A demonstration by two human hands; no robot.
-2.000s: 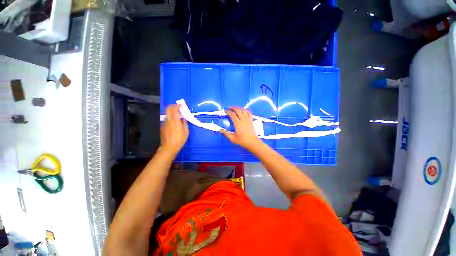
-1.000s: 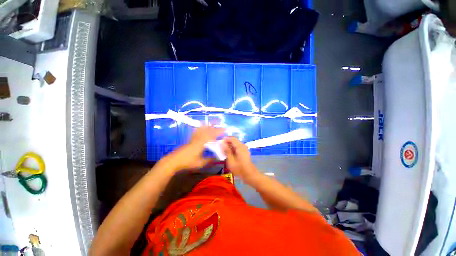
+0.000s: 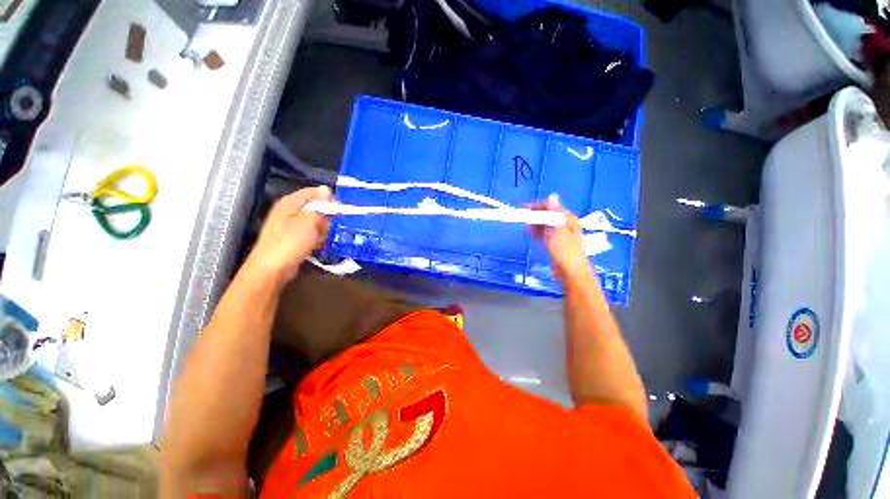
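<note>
My left hand (image 3: 293, 232) and my right hand (image 3: 556, 229) hold a narrow white tie strip (image 3: 439, 211) stretched between them, above a blue plastic crate surface (image 3: 468, 146). A loose end of white strip hangs below my left hand. Another thin white strip (image 3: 395, 184) lies on the blue surface behind the held one. A small white heap of strip or paper (image 3: 597, 234) lies at its right end, just right of my right hand.
A blue crate (image 3: 639, 58) with dark fabric (image 3: 527, 63) stands behind. At left is a white table (image 3: 185, 146) with yellow-and-green scissors (image 3: 122, 202) and beige fabric (image 3: 34, 419) at its near end. A white trough (image 3: 800, 244) stands at right.
My hands have moved apart from close together, and the strip between them is now stretched straight. The view has turned, so the crate appears tilted and more of the left table shows.
</note>
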